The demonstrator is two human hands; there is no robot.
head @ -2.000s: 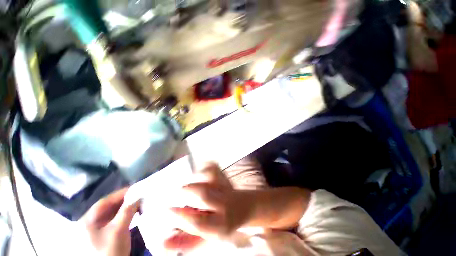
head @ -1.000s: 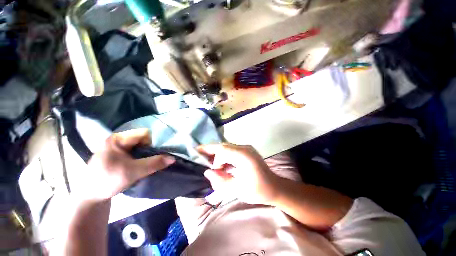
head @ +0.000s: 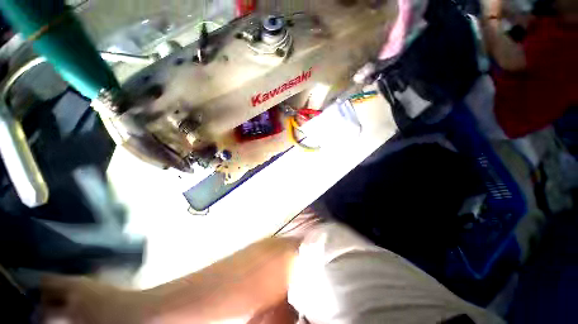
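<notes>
The dark and light-blue cloth [head: 104, 218] lies blurred at the left, beyond the left side of the white table. My right forearm reaches across the bottom to the lower left. My right hand [head: 63, 300] is dark and blurred near the lower-left corner, by the cloth; its fingers and any hold cannot be made out. My left hand cannot be made out; a patch of skin shows at the bottom edge. The sewing machine [head: 222, 95] with red lettering stands above the white table [head: 253, 202]. No cloth shows under its needle area [head: 203, 158].
Yellow-and-red-handled scissors [head: 298, 130] and a red-rimmed tray [head: 260, 125] lie beside the machine. Snips [head: 362, 97] lie farther right. A teal thread cone [head: 63, 54] and white lamp [head: 22, 161] are upper left. A blue basket [head: 500, 183] holds dark cloth. A person in red [head: 535, 82] is upper right.
The cloth, held in both my hands in front of the needle one second ago, is now off to the left. My right arm has swung left. The view has shifted.
</notes>
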